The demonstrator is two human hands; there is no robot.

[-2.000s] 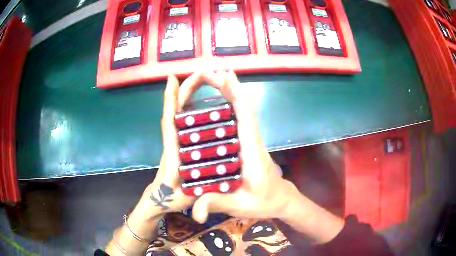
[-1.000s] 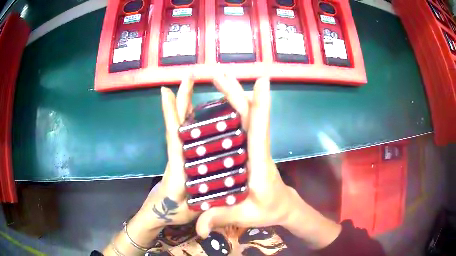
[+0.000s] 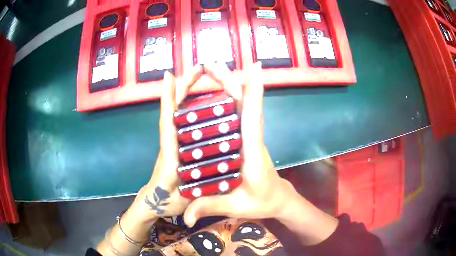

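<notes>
A stack of several red phones [image 3: 209, 149] is held up in the middle of the view, short ends facing me, each end with two pale round dots. My left hand [image 3: 167, 165] is closed along its left side. My right hand [image 3: 260, 175] is closed along its right side, with the thumb under the lowest phone. The fingertips of both hands come close together behind the stack. The far faces of the phones are hidden.
A red foam tray [image 3: 280, 77] lies beyond my hands on the green bench [image 3: 325, 115], holding phones back side up [image 3: 270, 37]. More red trays stand at the left [image 3: 6, 125] and right edges [image 3: 420, 60]. A red tray [image 3: 370, 185] is below the near bench edge.
The far tray appears tilted and shifted left in view. The stack was lower and more slanted one second ago and now sits higher and more level. Both hands have kept hold of it.
</notes>
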